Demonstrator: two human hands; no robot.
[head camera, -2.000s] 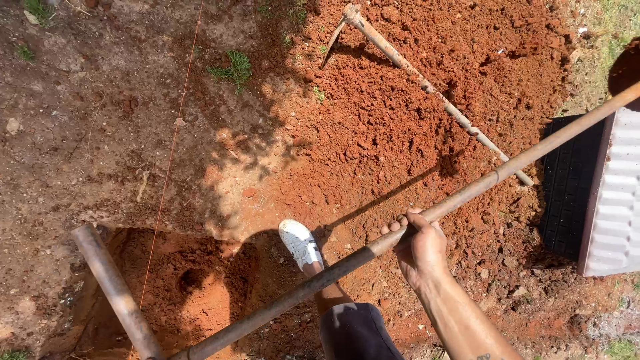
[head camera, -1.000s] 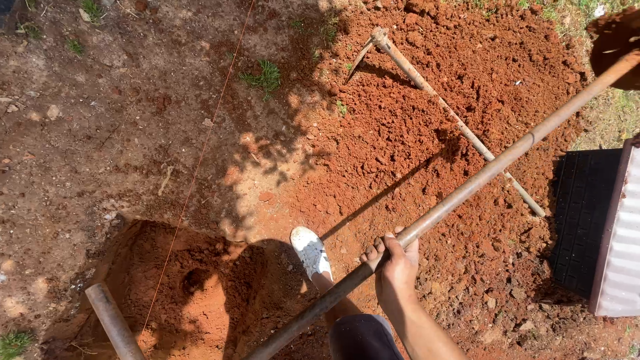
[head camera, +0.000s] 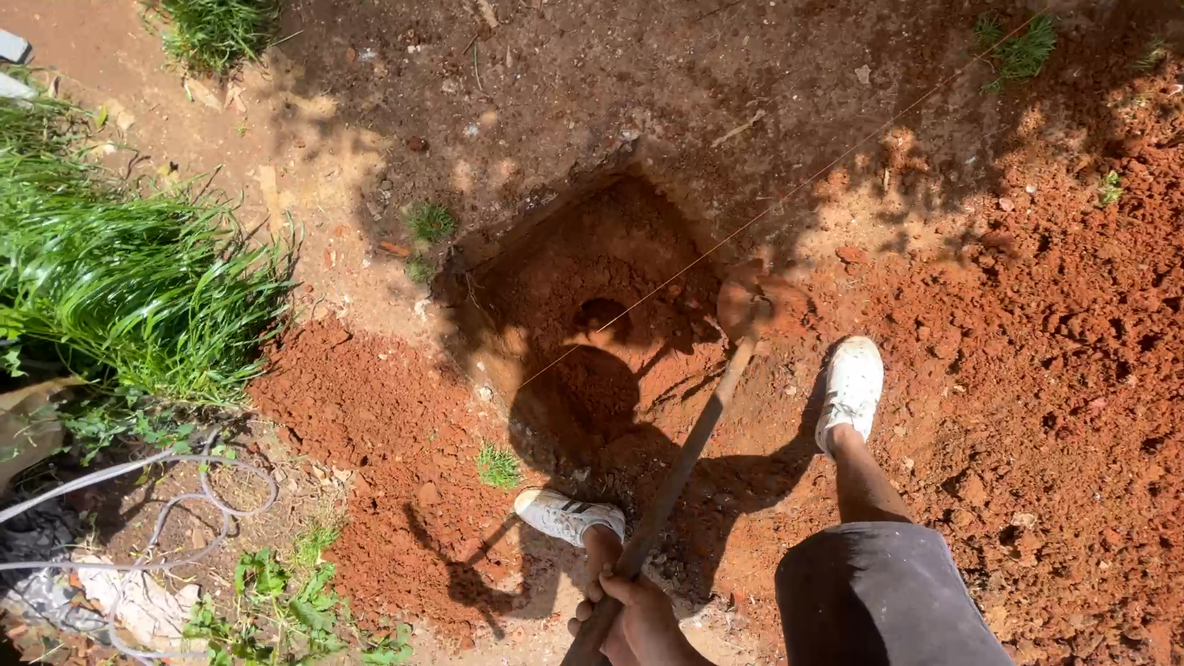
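My right hand (head camera: 638, 615), at the bottom of the head view, grips the long wooden handle (head camera: 689, 453) of a digging tool. The handle slants up and right to a rounded metal blade (head camera: 740, 301) coated in red soil, at the right edge of a square-cornered pit (head camera: 592, 250). A smaller dark hole (head camera: 603, 317) lies in the pit's floor. A thin string line (head camera: 795, 190) crosses above the pit. My left hand is not in view. The handle's lower end runs out of the frame.
My white shoes (head camera: 851, 384) stand near the pit, one at its lower side, one to its right. Loose red soil (head camera: 1045, 388) lies right, with another heap (head camera: 370, 398) left. Tall grass (head camera: 129, 268) and a looped pale hose or cable (head camera: 208, 490) are at the left.
The tool's blade has come from the upper right edge to the pit's right edge. The view has shifted left, and the pick-like tool and ridged container are out of sight.
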